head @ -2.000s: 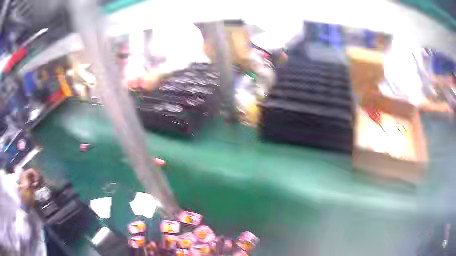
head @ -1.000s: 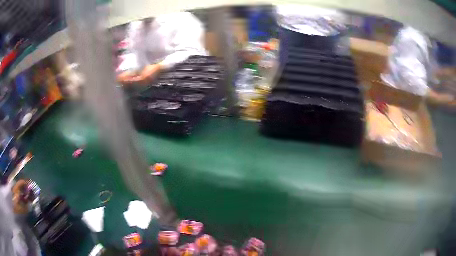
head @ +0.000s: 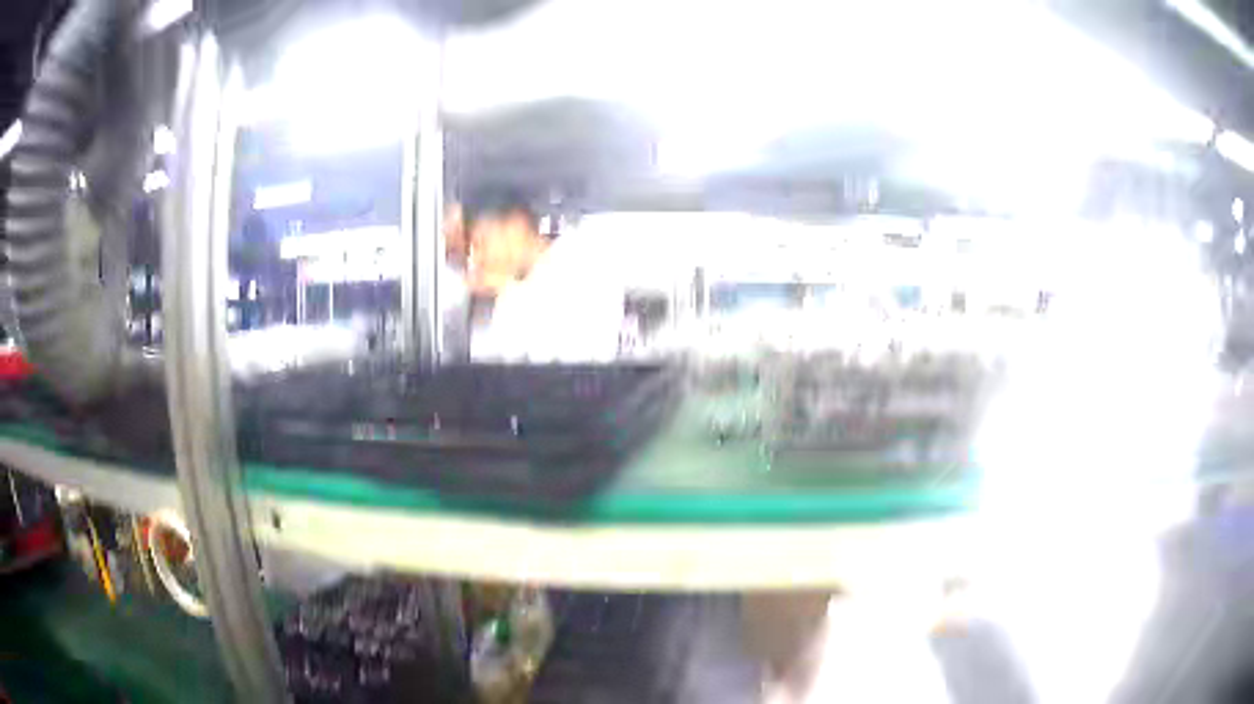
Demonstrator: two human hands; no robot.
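Note:
Neither my left hand nor my right hand is in the picture. The view is raised, blurred and partly washed out by glare. Nearest in front are a metal post (head: 206, 358) on the left and a shelf with a green and cream edge (head: 619, 550) across the picture. Black trays (head: 454, 426) lie on the shelf. No pink housings can be made out.
A ribbed grey hose (head: 48, 206) hangs at the far left. A second post (head: 424, 220) stands beside the first. A person (head: 550, 296) is behind the shelf. Below it are dark trays (head: 351, 640) and a clear bag (head: 509, 646). White glare covers the right.
The view has swung up from the green bench to the shelf and the room beyond. The pink housings, paper scraps and open cardboard box are no longer seen.

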